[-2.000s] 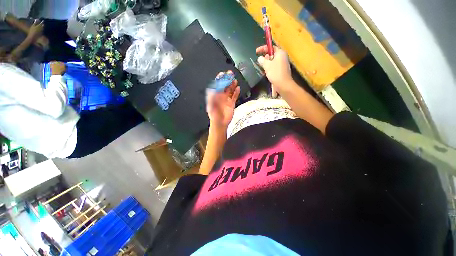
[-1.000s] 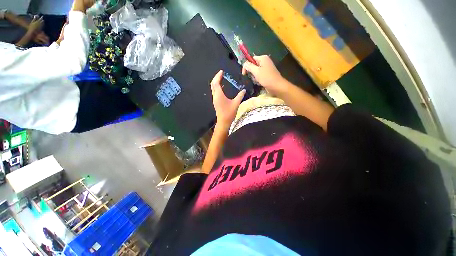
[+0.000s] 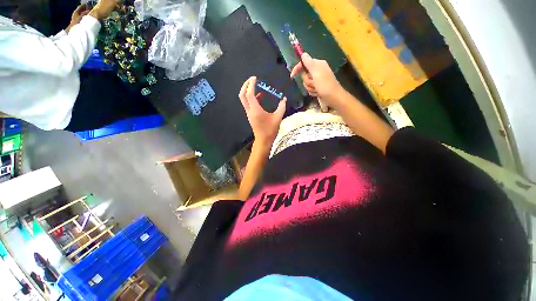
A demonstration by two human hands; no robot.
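My left hand holds a small blue moulded part by its ends, between thumb and fingers, over the black mat. My right hand is closed around a red-handled pen-shaped tool. The tool's thin silvery and blue end points up and away from the blue part, not touching it. Several blue moulded parts lie grouped on the mat to the left.
Crumpled clear plastic bags and a heap of small green and yellow assemblies lie beyond the mat. A coworker in white is at left. A yellow-orange board lies right. An open cardboard box stands below the bench edge.
From two seconds ago, my left hand has turned the blue part edge-on. My right hand dipped with the tool, then raised it slightly. The coworker's arms moved toward the heap.
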